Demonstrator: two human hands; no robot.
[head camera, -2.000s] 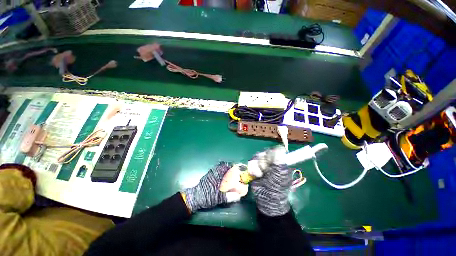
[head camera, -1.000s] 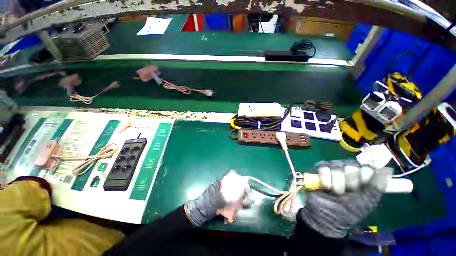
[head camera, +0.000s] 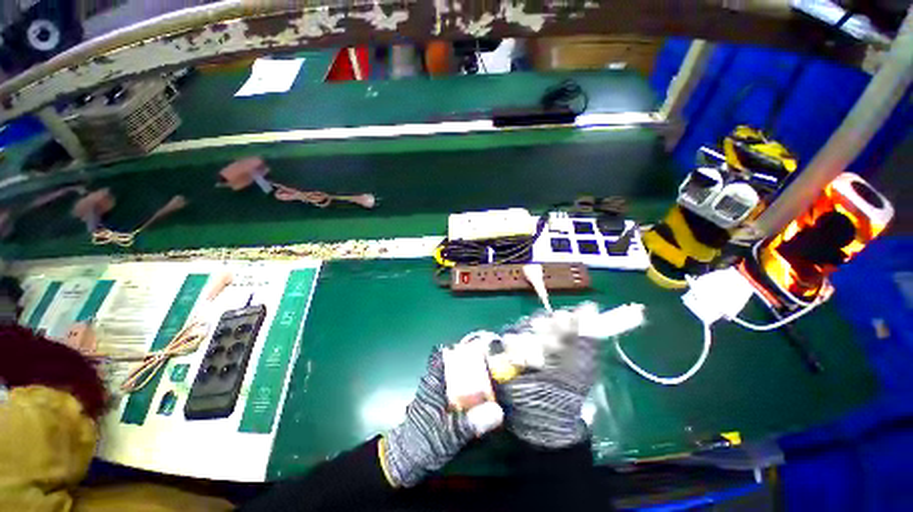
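My left hand (head camera: 425, 425), in a grey striped knit glove, holds a pale pink-white corded socket unit (head camera: 469, 375) low in the middle of the view. My right hand (head camera: 551, 385), gloved and blurred, is shut on a thick white test lead (head camera: 621, 320) with a yellowish tip. The tip is at the unit; whether it sits in a socket cannot be told. The brown power strip (head camera: 491, 278) lies just beyond my hands, with a white plug (head camera: 536, 280) in it. Its cord runs down behind my right hand. The test lamp (head camera: 821, 240) at the right glows orange-red.
A white power strip (head camera: 591, 243) lies behind the brown one. A striped yellow-black device (head camera: 691, 235) stands at the right. A printed sheet (head camera: 285, 350) covers the left of the bench. Pink corded units (head camera: 243, 173) lie on the conveyor (head camera: 440, 175). A person's sleeve (head camera: 40, 440) is at lower left.
My right hand has moved back left with the test lead, from the right side to the unit. My left hand has raised the unit. The test lamp, dark one second ago, glows again.
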